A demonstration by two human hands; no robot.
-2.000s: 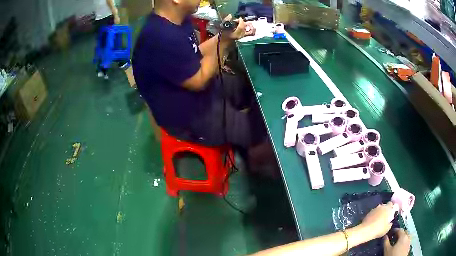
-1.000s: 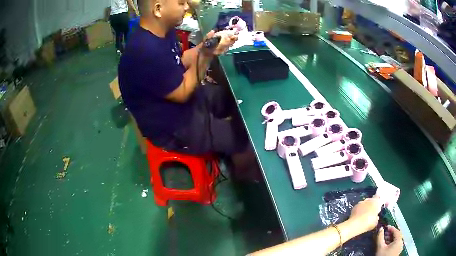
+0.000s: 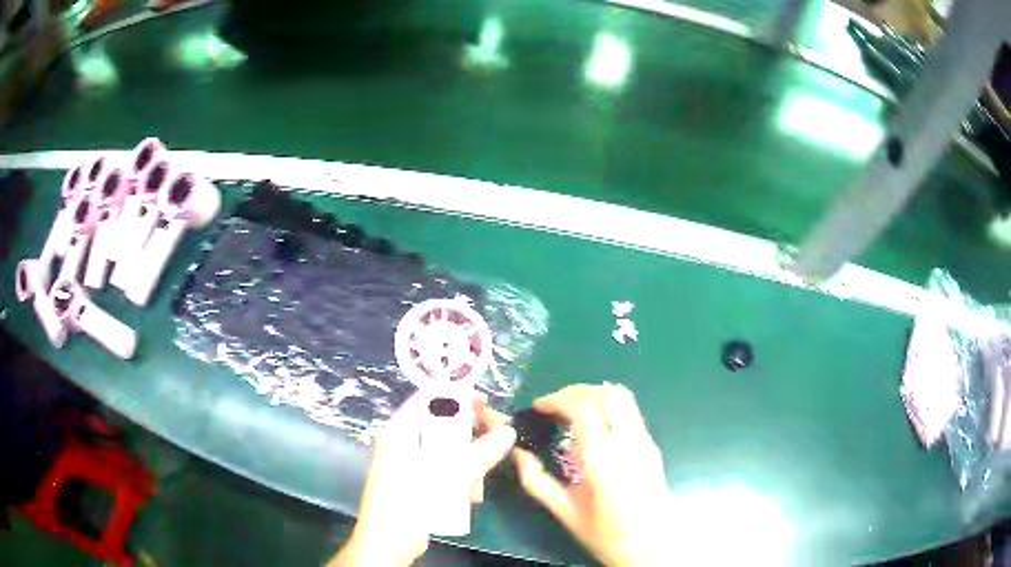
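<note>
My left hand [image 3: 401, 487] holds a pale pink hair dryer body [image 3: 446, 449] by its handle, the round spoked end [image 3: 443, 343] up and facing me, with a dark oval spot on the handle. My right hand [image 3: 593, 460] is beside it and pinches a black round cover [image 3: 537, 430]; the left fingertips are close to the cover. Something speckled pink shows under the right fingers, too blurred to name. A pack of black caps [image 3: 322, 305] under shiny clear film lies behind and left of my hands. Small pink pieces [image 3: 624, 321] lie right of it.
A single black cover [image 3: 736, 354] lies right of the small pieces. Grouped dryer bodies [image 3: 139, 222] are at far left. A bag of pink pieces [image 3: 929, 377] is at far right. A pale rail [image 3: 532, 222] and grey upright [image 3: 898, 155] stand behind; a red stool [image 3: 94, 487] is lower left.
The view has swung from the neighbouring worker to the bench in front of me. The dryer body has come from near the rail to between my hands, its spoked end now facing me.
</note>
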